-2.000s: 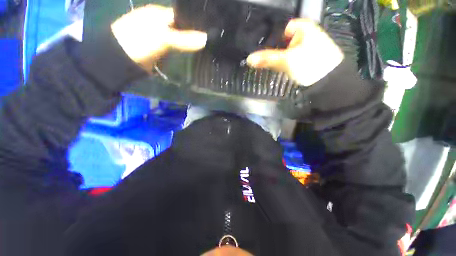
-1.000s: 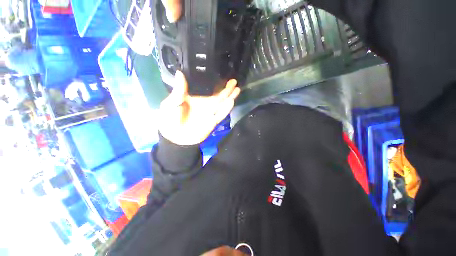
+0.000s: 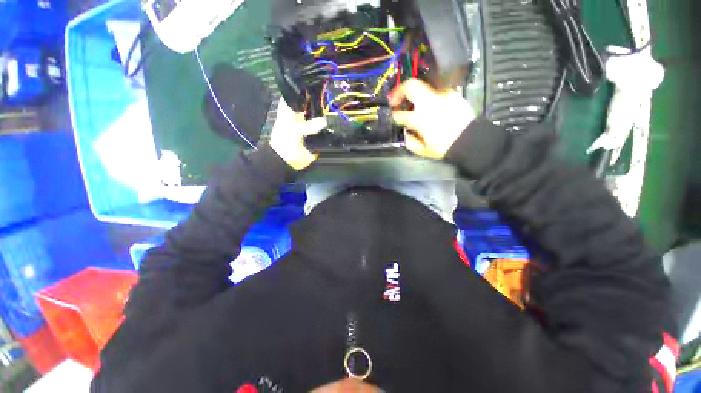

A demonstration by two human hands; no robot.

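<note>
The black power strip housing point(image 3: 361, 137) lies open at the bench's front edge, top centre of the head view. Yellow, blue, red and green wires point(image 3: 357, 69) cross its inside. My left hand point(image 3: 296, 137) grips the housing's near left corner, thumb over the rim. My right hand point(image 3: 432, 119) is at the near right side, its fingertips bent at the housing's edge beside the wires. Whether the right fingers pinch a wire cannot be told. The far end of the housing is dark and blurred.
A ribbed black mat point(image 3: 523, 65) lies right of the housing, with a black cord point(image 3: 582, 46) beyond it. A dark flat plate point(image 3: 234, 104) and a white power strip point(image 3: 188, 23) are left. A large blue bin point(image 3: 91, 165) and a red bin point(image 3: 92, 303) stand further left.
The housing, earlier closed and tilted up in my left hand, now lies with its open side and wires showing. My right hand has come back into view at its right side.
</note>
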